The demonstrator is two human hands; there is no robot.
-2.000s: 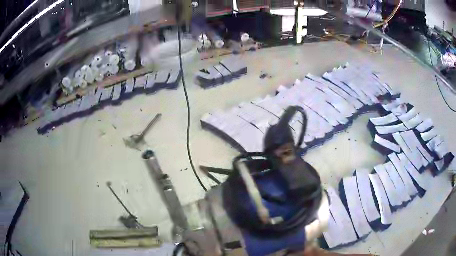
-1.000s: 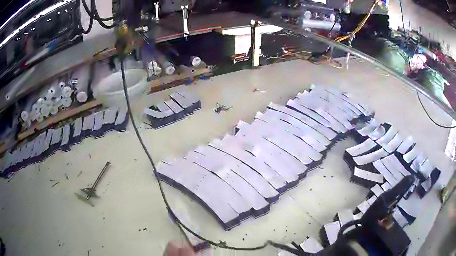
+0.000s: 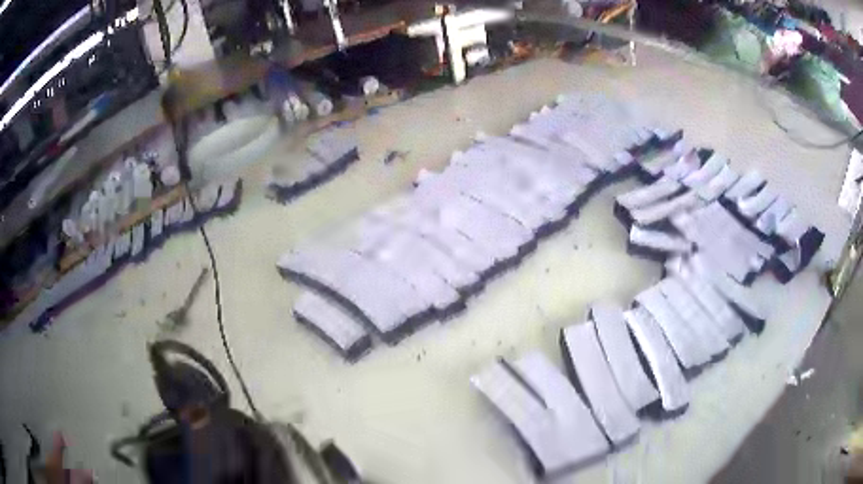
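The cloth cutting machine (image 3: 218,444), dark and blurred with a looped cable, stands at the lower left, cut off by the bottom edge. A blurred bit of a hand, apparently my left hand (image 3: 62,460), shows left of it at the frame's bottom; its fingers and any hold cannot be made out. My right hand is not in view. Cut pieces (image 3: 454,222), dark stacks topped with white paper, form a long slanting row across the middle. One short cut piece (image 3: 329,323) lies beside the row's near left end. More curved pieces (image 3: 606,373) lie at the right.
A thin power cable (image 3: 218,302) crosses the white table (image 3: 378,416) on the left. A blurred T-shaped clamp (image 3: 187,301) lies beside it. Smaller rows of pieces (image 3: 317,168) lie towards the far left edge, near a white tub (image 3: 232,144) and white rolls (image 3: 114,198).
The machine has swung from the lower right to the lower left of the view. The short piece now lies at the long row's near left end. The hand shows farther left.
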